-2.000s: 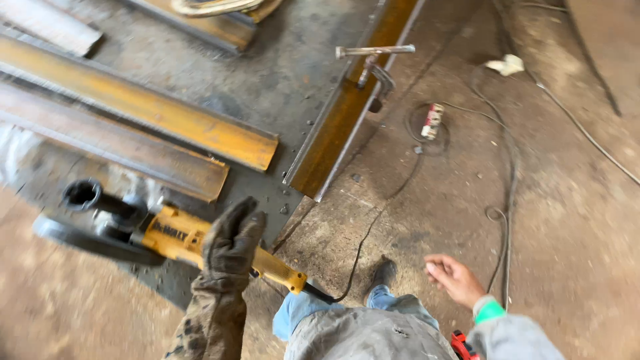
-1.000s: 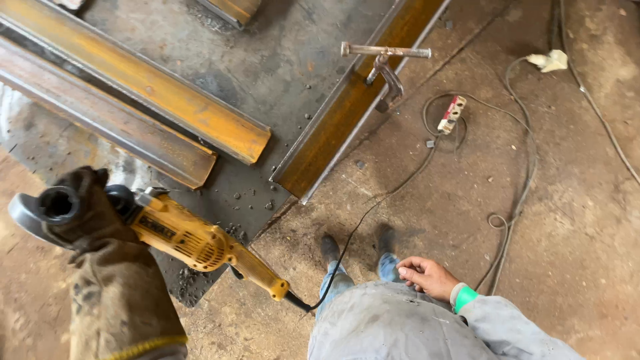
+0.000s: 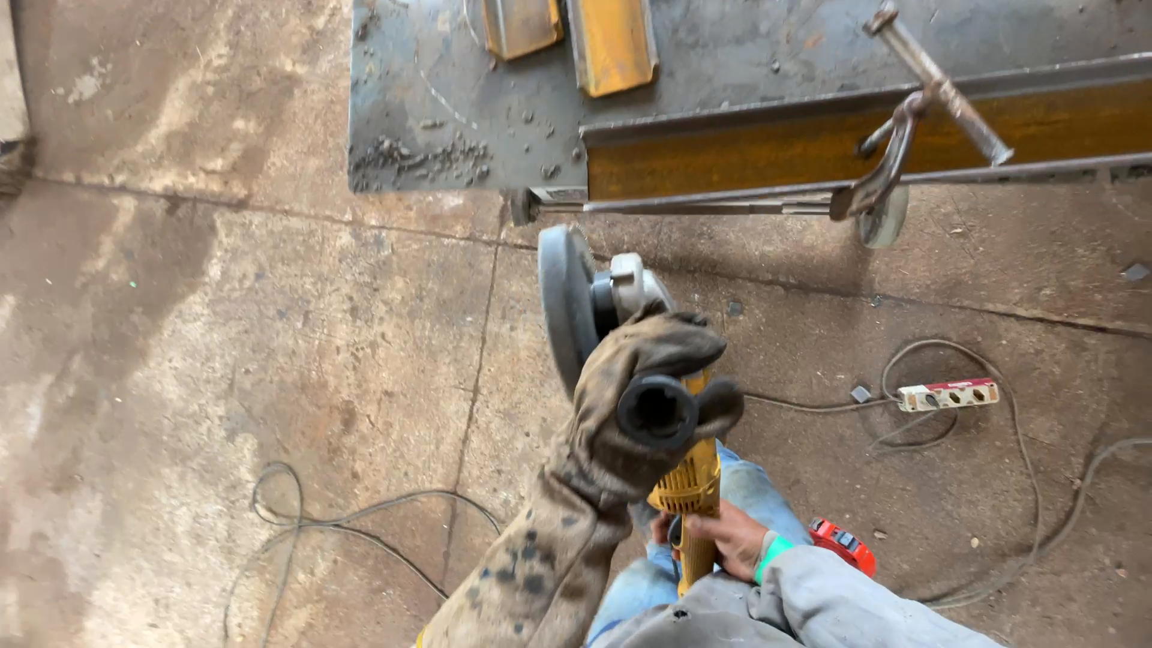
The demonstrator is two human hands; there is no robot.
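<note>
A yellow and black DeWalt angle grinder (image 3: 688,481) points away from my body, its grey wheel guard (image 3: 565,306) toward the table. My left hand (image 3: 643,405), in a stained leather work glove, is closed around the black side handle near the grinder's head. Bare, with a green band at the wrist, my right hand (image 3: 724,537) grips the rear of the yellow body. Beyond the grinder, a rusty steel channel (image 3: 720,160) lies along the metal table's edge. A C-clamp (image 3: 891,166) with a long crossbar sits over that channel.
Two shorter steel sections (image 3: 614,45) lie on the steel table (image 3: 396,108), near scattered dark debris. On the concrete floor are a power strip (image 3: 949,394) and looped cables (image 3: 342,522). A red tape measure (image 3: 843,545) is beside my right forearm.
My right hand, free of the grinder in both earlier frames, now holds its rear. The grinder has swung to point away from me. The view has turned considerably.
</note>
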